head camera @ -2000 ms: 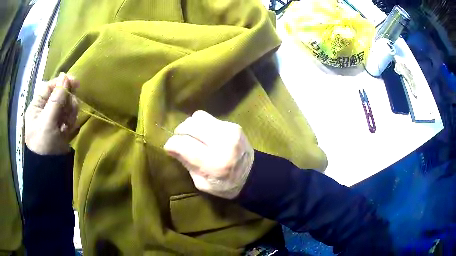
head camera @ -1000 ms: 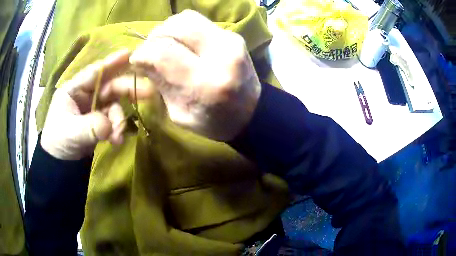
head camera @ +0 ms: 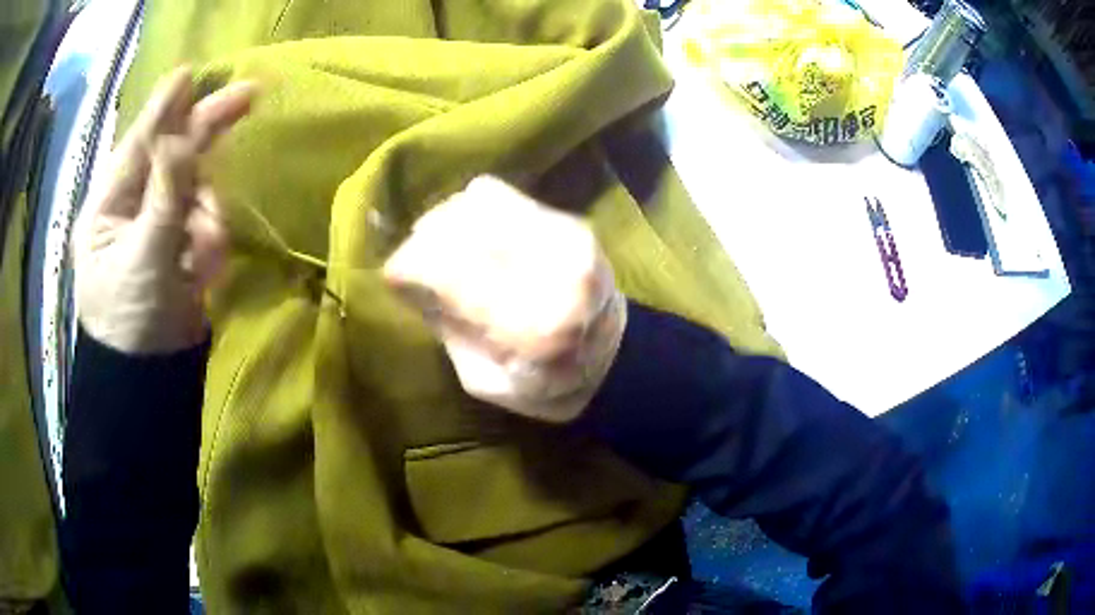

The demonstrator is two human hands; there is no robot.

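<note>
A mustard-olive coat lies in front of me, with a flap pocket low in the middle and a raised fold above it. A thin yellowish thread runs loosely from near my left hand to a small stitched spot on the fold. My left hand is raised at the left over the coat, blurred, with its fingers apart. My right hand is closed just right of the fold, above the pocket, its fingertips pinched and blurred. A faint glint, seemingly the needle, shows beside the fingertips.
On the white tabletop at the right lie dark red thread snips and a black phone. Behind them are a crumpled yellow bag, a white cup or bottle and a shiny cylinder. More olive cloth is at the far left.
My hands met over the fold a second ago and are now apart. My right hand has moved down and right, my left hand left and up with its fingers spread. The thread is slacker than two seconds ago.
</note>
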